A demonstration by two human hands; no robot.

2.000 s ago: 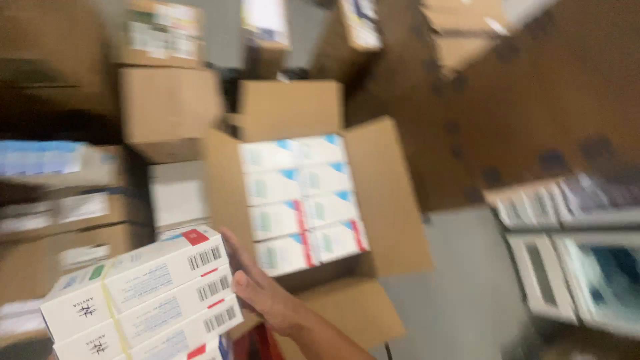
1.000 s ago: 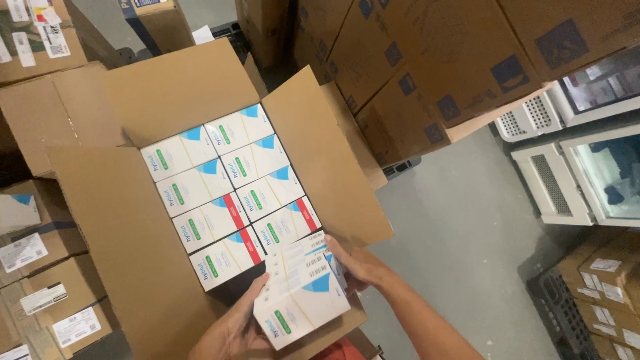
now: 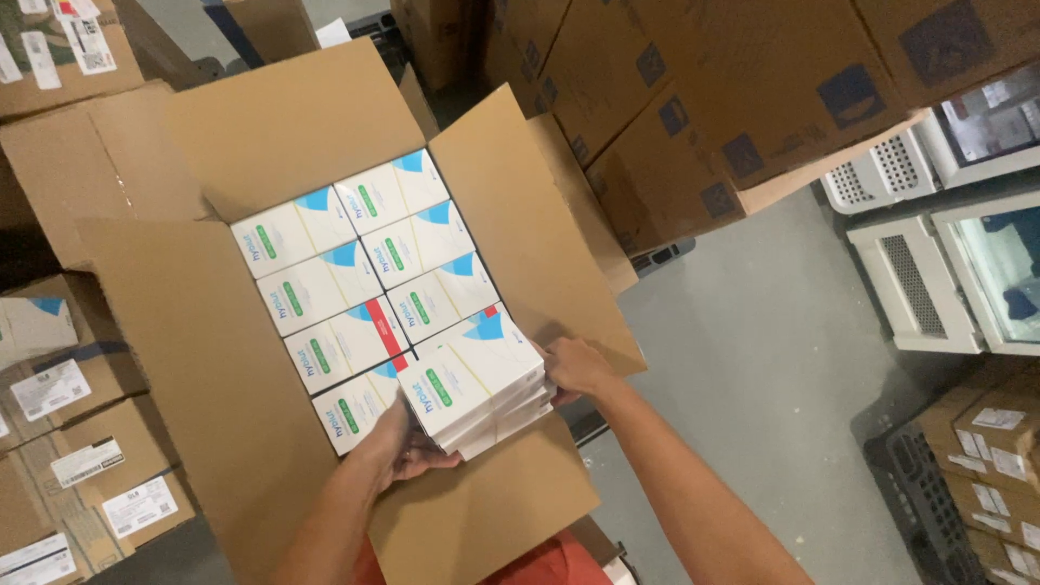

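Note:
A large open cardboard box (image 3: 171, 349) holds white medicine cartons (image 3: 325, 284) in two columns, with blue corners and green marks; some bear a red band. A banded stack of similar cartons (image 3: 475, 378) is held between my hands over the near right corner of the box, above the packed ones. My left hand (image 3: 402, 443) grips the stack's lower left side, its fingers partly beneath. On the stack's right side, my right hand (image 3: 577, 370) presses with bent fingers, beside the right flap. Whether the stack touches what lies below cannot be told.
Labelled cardboard boxes (image 3: 81, 455) stand at the left. Large brown cartons (image 3: 731, 106) are piled at the upper right. Grey floor (image 3: 731, 325) shows on the right, beside a white glass-topped unit (image 3: 983, 276) and a black plastic pallet (image 3: 910, 487) bearing small boxes.
The stack has moved from the box's near edge to over its near right corner. Two seconds ago, banded cartons were at the lower left beside one hand. The view has shifted and turned.

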